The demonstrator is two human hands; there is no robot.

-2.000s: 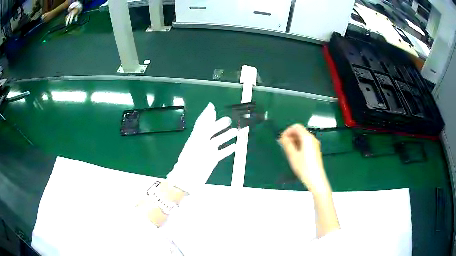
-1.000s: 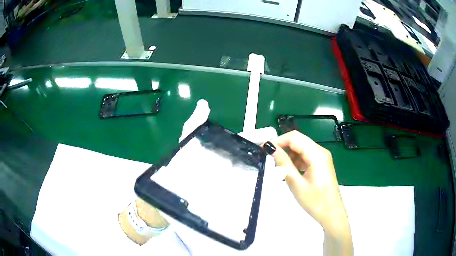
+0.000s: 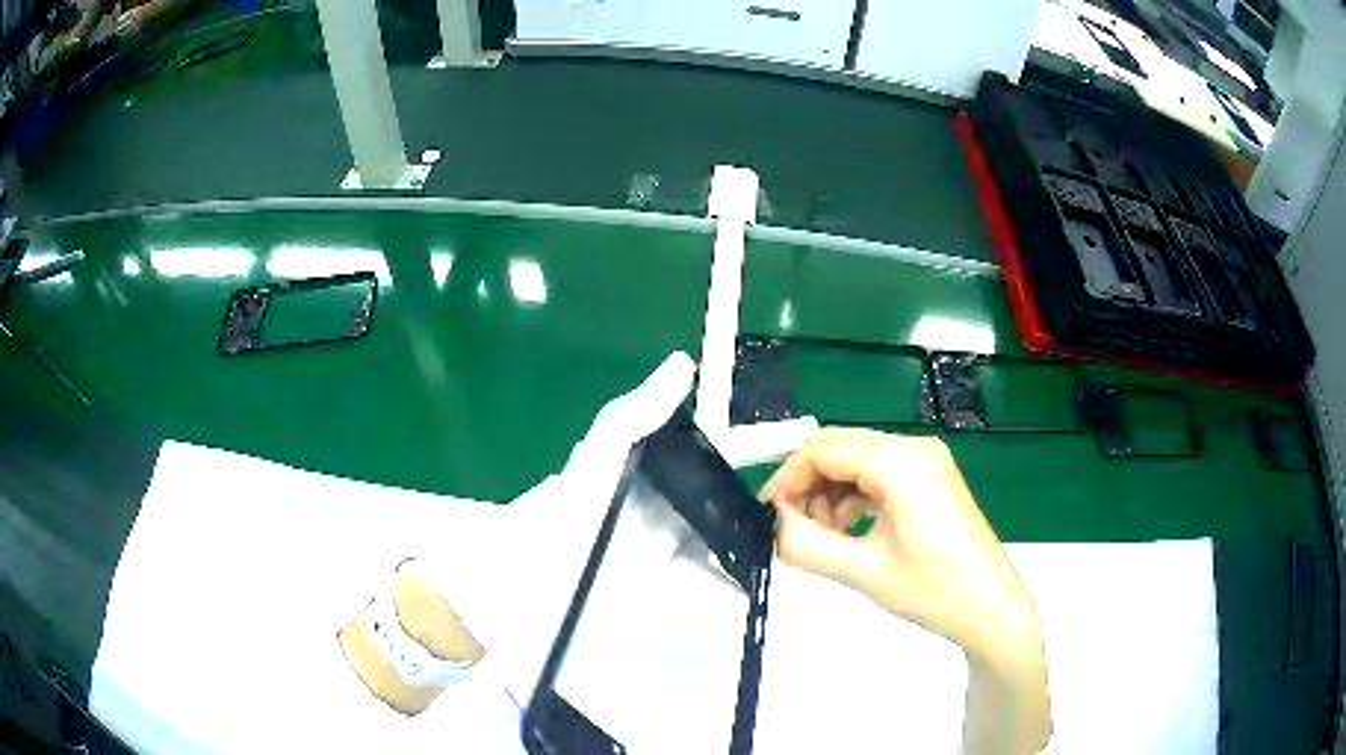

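Observation:
A black phone middle frame (image 3: 697,494) is held tilted over the white work sheet (image 3: 266,575), its plate end up and its lower end near the picture's bottom edge. My left hand (image 3: 613,450), in a white glove, holds the frame from behind at the plate end; a pale band is on the wrist. My bare right hand (image 3: 901,538) has its thumb and fingertips pinched at the frame's upper right edge. Whether a small part is between those fingertips cannot be told.
One frame (image 3: 300,313) lies on the green belt (image 3: 487,369) at left. Several more lie in a row right of the white guide bar (image 3: 722,317). Black blister trays (image 3: 1129,236) stand on a red tray (image 3: 996,229) at far right. Metal posts (image 3: 359,96) stand behind.
The held frame has turned more upright and edge-on since a second ago. The frame on the left belt has shifted left, and the row on the right has also moved left.

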